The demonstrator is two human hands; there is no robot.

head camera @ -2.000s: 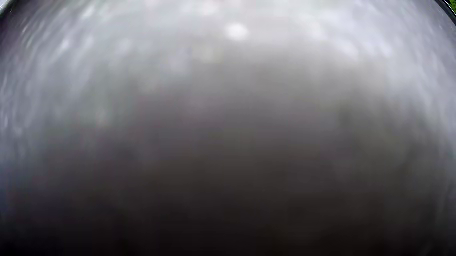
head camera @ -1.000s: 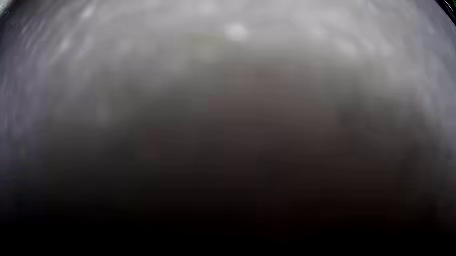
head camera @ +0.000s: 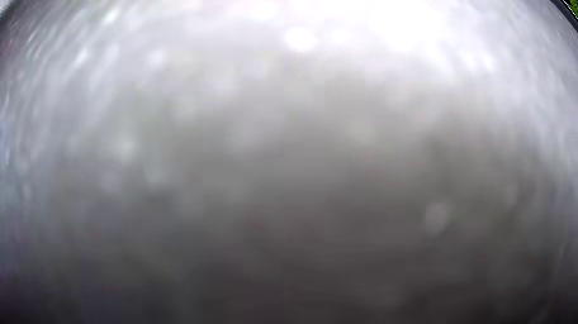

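A blurred grey surface [head camera: 285, 164] lies right up against the camera and fills nearly the whole head view. It is bright and whitish at the top and darker towards the bottom. I cannot tell what it is. Neither my left hand nor my right hand can be made out. Any object in front of me is hidden.
A small patch of green [head camera: 574, 6] shows at the extreme top right corner, beyond a dark curved edge. A thin pale sliver shows at the top left corner. Nothing else can be made out.
The view is brighter than one second ago, mostly at the top, and the dark area at the bottom has turned to grey. The covering surface still fills the view.
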